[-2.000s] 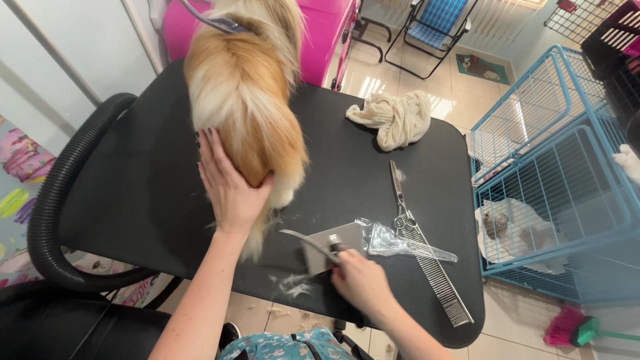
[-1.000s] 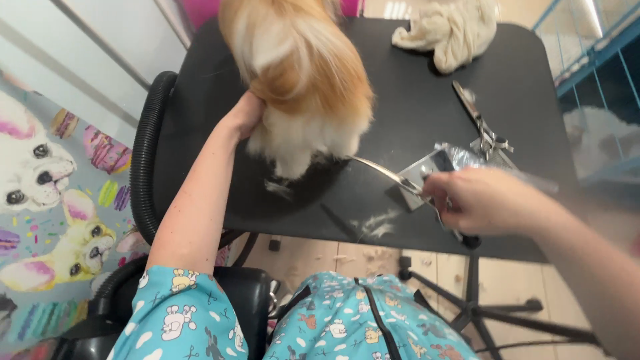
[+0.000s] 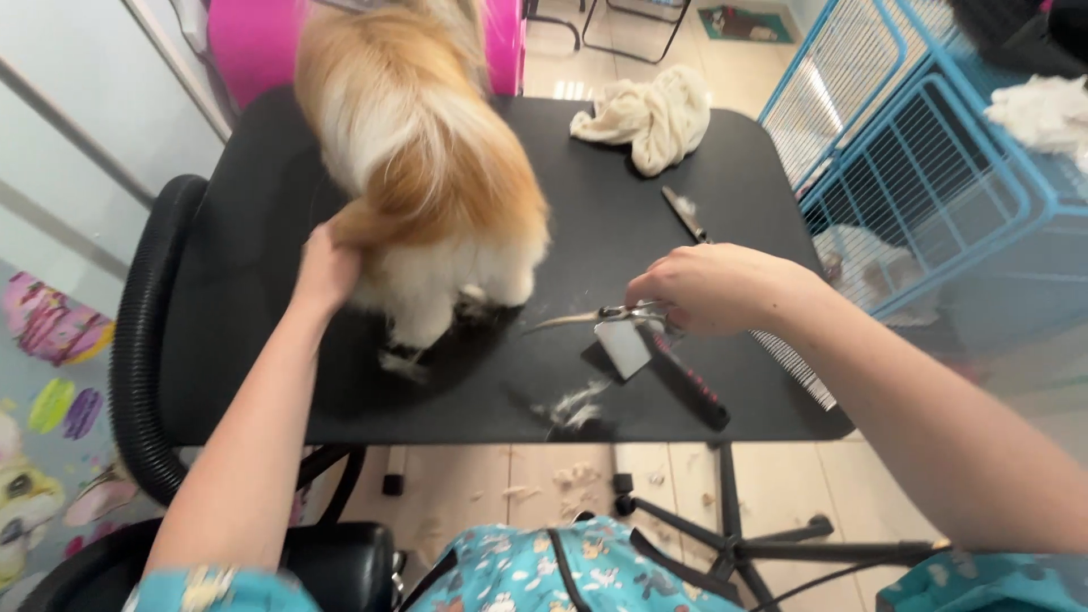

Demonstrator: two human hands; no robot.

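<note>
A dog with long tan and white fur stands on the black grooming table, its rear towards me. My left hand is against the left side of its rump, fingers partly hidden in the fur; whether they grip a leg or fur I cannot tell. My right hand holds curved grooming scissors, whose blades point left at the dog's hind feet, apart from them. Below this hand lies a slicker brush with a black handle. A metal comb and a second pair of scissors lie partly hidden behind my right hand and forearm.
A cream cloth lies at the table's far right corner. Cut fur is scattered near the front edge. A black ribbed hose curves along the left side. Blue wire cages stand at the right, a pink object behind the table.
My right hand with the scissors has moved away from the dog's hind feet, near which the blade tip was a second ago. My left hand stays at the dog's rump.
</note>
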